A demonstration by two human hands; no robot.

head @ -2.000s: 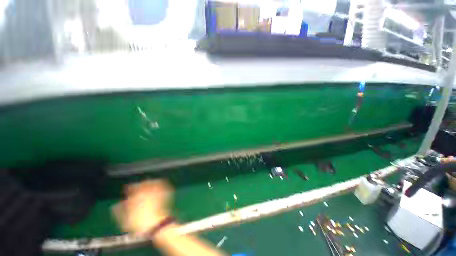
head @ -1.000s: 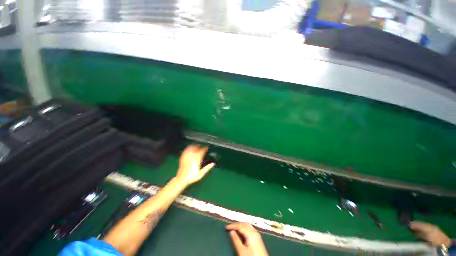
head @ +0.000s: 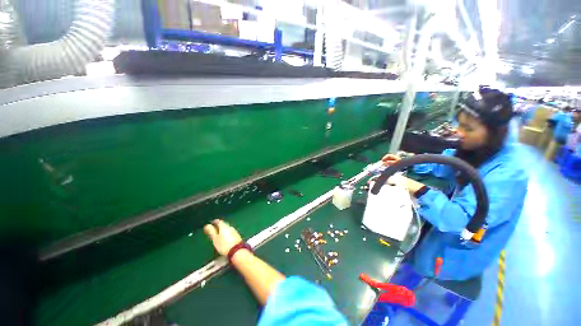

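My right hand (head: 223,237), with a dark red band at the wrist and a blue sleeve, is over the green belt near the white strip. Its fingers are loosely bent and a little apart, with nothing visible in them. My left hand is out of the picture. A small dark device with a pale patch (head: 275,197) lies further along the belt. Small black, orange and white parts (head: 332,238) are scattered on the green bench mat, with thin dark tweezers-like tools (head: 317,257) among them.
A white box-shaped device (head: 388,210) with a black hose (head: 468,175) stands right of the parts, beside a small white container (head: 343,197). A red-handled tool (head: 394,292) is at the bench edge. A person in a blue smock (head: 471,210) works at right.
The view has swung right from the black foam trays to the neighbouring person. My left hand has left the picture. My right hand now reaches over the belt.
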